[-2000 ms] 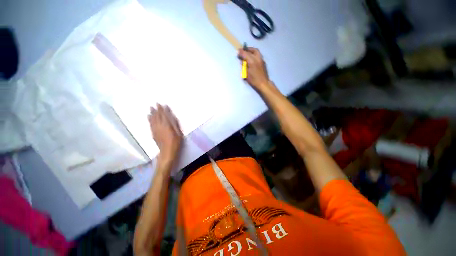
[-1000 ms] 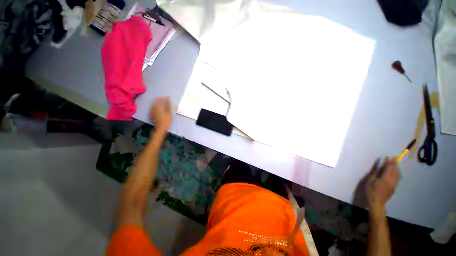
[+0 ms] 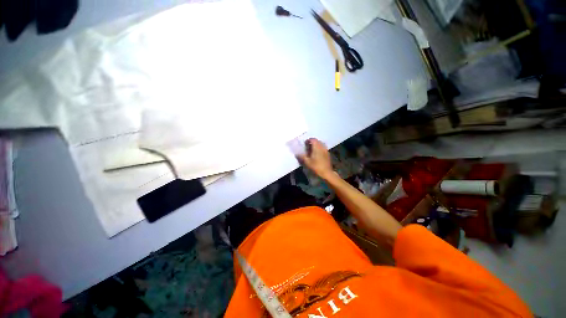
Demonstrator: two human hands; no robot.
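Note:
My right hand [image 3: 319, 160] is at the table's near edge with its fingers bent. Its fingertips are at a short pale purple strip, perhaps the end of the clear ruler [image 3: 295, 145]. A small dark thing shows at the fingers; I cannot tell what it is or whether it is held. My left hand is not in view. White pattern paper [image 3: 124, 81] covers much of the table, with glare hiding its middle. A black phone [image 3: 170, 199] lies on its near edge, beside narrow paper strips. The yellow pen [image 3: 337, 76] lies on the table near the black shears [image 3: 344, 48].
The tan French curve [image 3: 332, 45] lies partly under the shears. The awl [image 3: 285, 11] is at the far side. The pink garment [image 3: 31, 298] is at the lower left, a dark lump [image 3: 56, 13] at the upper left. Boxes of red material [image 3: 434, 180] stand below the table.
The yellow pen has left my right hand and lies by the shears. My right hand is now at the purple strip. My left hand has gone out of view. The view has turned.

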